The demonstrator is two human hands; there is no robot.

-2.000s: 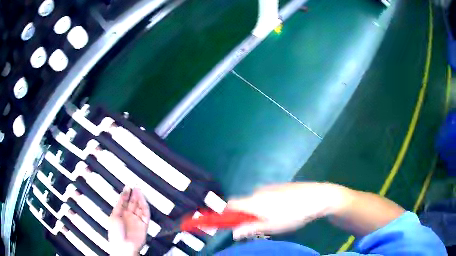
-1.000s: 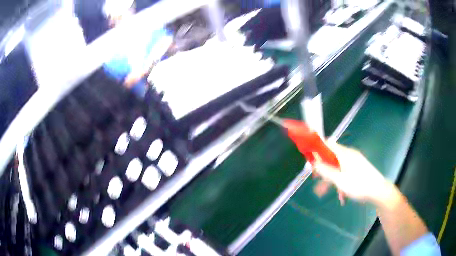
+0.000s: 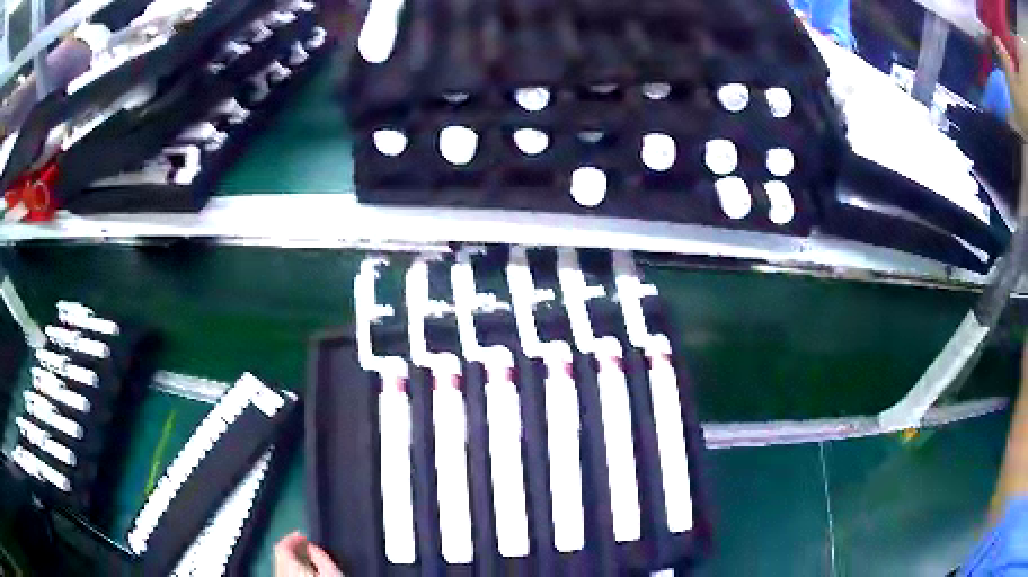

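A black foam tray stands in front of me with several white gimbal-like units side by side in its slots. Their bent, pronged arms point away from me, with pink-red bands at the joints. My left hand shows only as fingertips at the tray's lower left edge; the rest is cut off, and its grip cannot be made out. Of my right arm only the forearm and blue sleeve show at the lower right edge; I cannot see my right hand for certain.
A pale rail runs behind the tray. Beyond it is a raised black tray with round white parts. Left are small-parts trays and a red object. A pale post stands right.
The view has swung left and now faces the tray squarely. The red tool no longer shows clearly in my right hand, which has left clear view. My left fingertips have come in at the tray edge.
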